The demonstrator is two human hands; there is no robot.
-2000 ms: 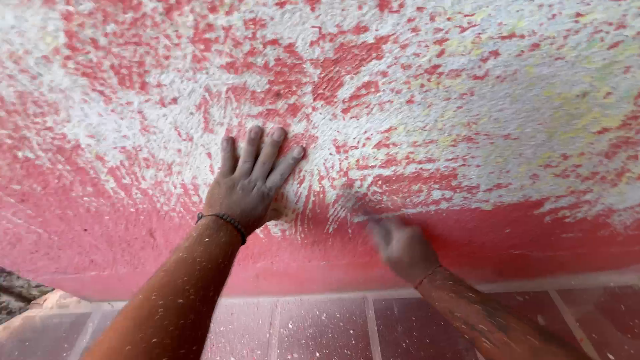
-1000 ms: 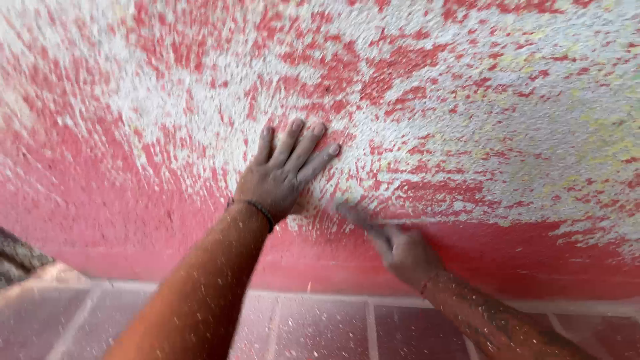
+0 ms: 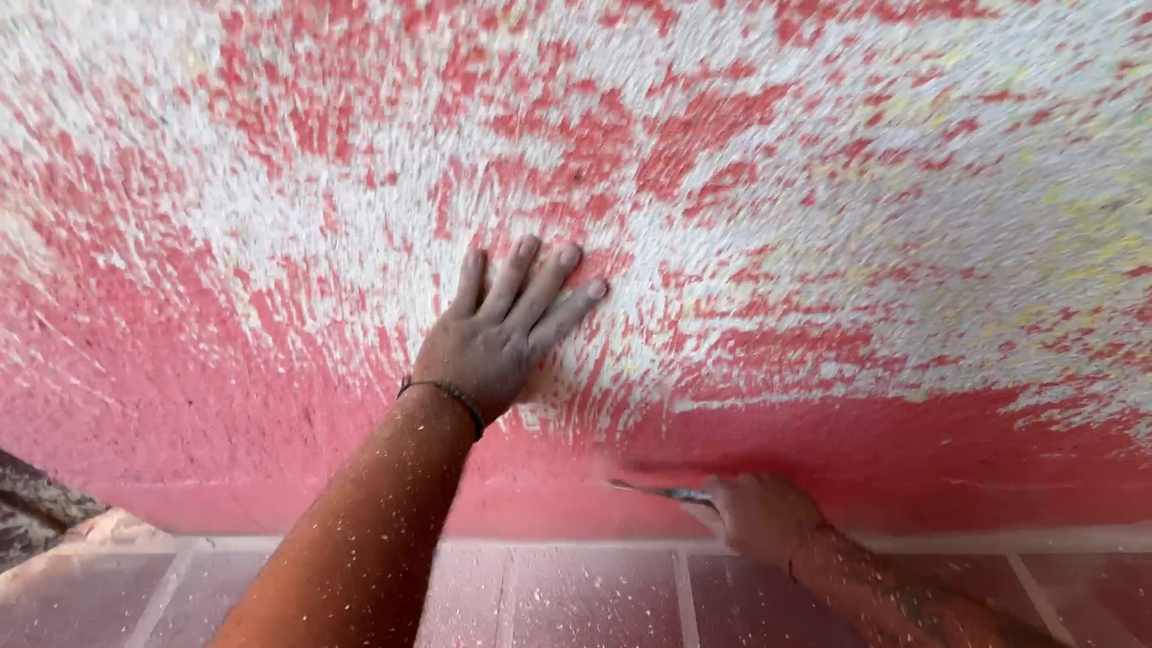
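My left hand lies flat with spread fingers on a rough plastered wall, where red paint is partly scraped away to white and some yellow. A dark cord bracelet circles that wrist. Lower and to the right, my right hand is closed around a thin metal scraping tool, its blade pointing left along the solid red lower band of the wall. The grip of the tool is hidden inside the fingers. Pale paint flecks cover the left forearm.
Reddish floor tiles with pale joints, strewn with paint chips, run along the wall's foot. A rough stone or wood surface shows at the lower left, beside a pale ledge.
My right hand has moved down with the tool, from near the left hand's palm to the lower red band. The left hand stays spread on the wall.
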